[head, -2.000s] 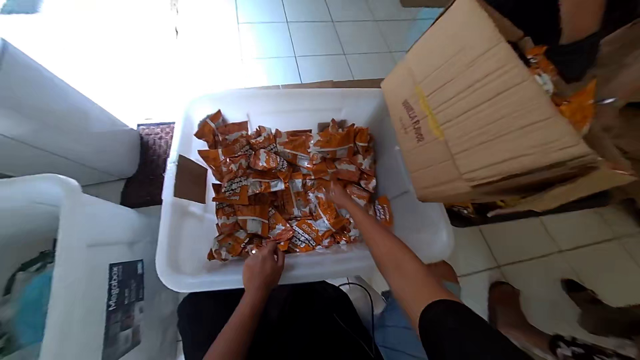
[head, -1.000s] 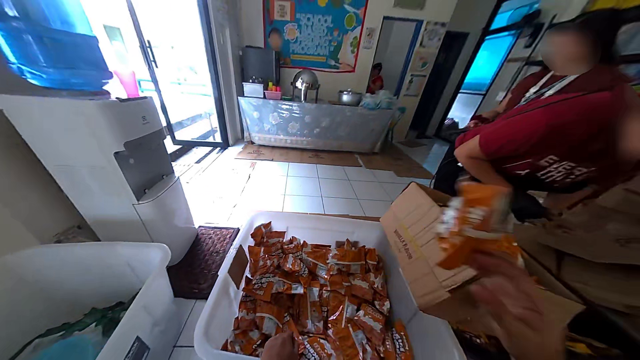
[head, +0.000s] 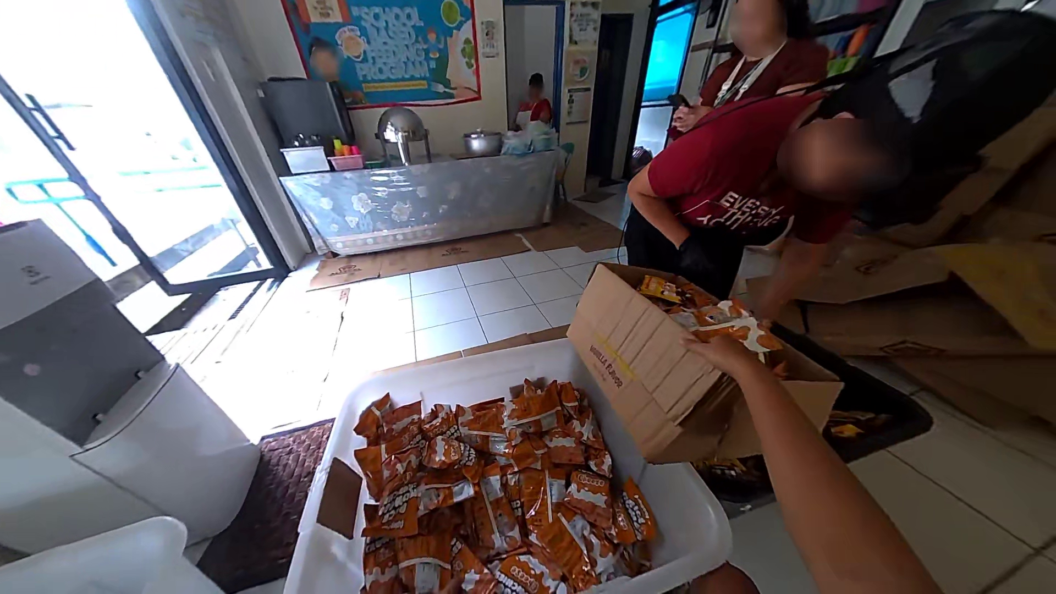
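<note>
Orange-and-white snack packets point(head: 495, 495) lie in several rows in a white plastic tub point(head: 701, 516). A cardboard box point(head: 639, 363) leans on the tub's right rim, holding more packets point(head: 734, 322). My right hand point(head: 726, 355) reaches over the box's near edge, its fingers at those packets; whether they grip one is unclear. Of my left hand point(head: 450, 585), only a small part shows among the packets at the bottom edge, and its fingers are hidden. A brown cardboard piece point(head: 339, 497) stands at the tub's left wall.
A person in a red shirt point(head: 742, 173) bends over the box's far side, one arm down beside it. Behind stands another person point(head: 763, 74). A black crate point(head: 883, 412) sits under the box, a second white tub point(head: 99, 553) lower left, a water dispenser point(head: 107, 396) left.
My right hand, raised with orange packets in it one second ago, is now at the box. The person in red has bent down over the box. The view has tilted up since the first frame.
</note>
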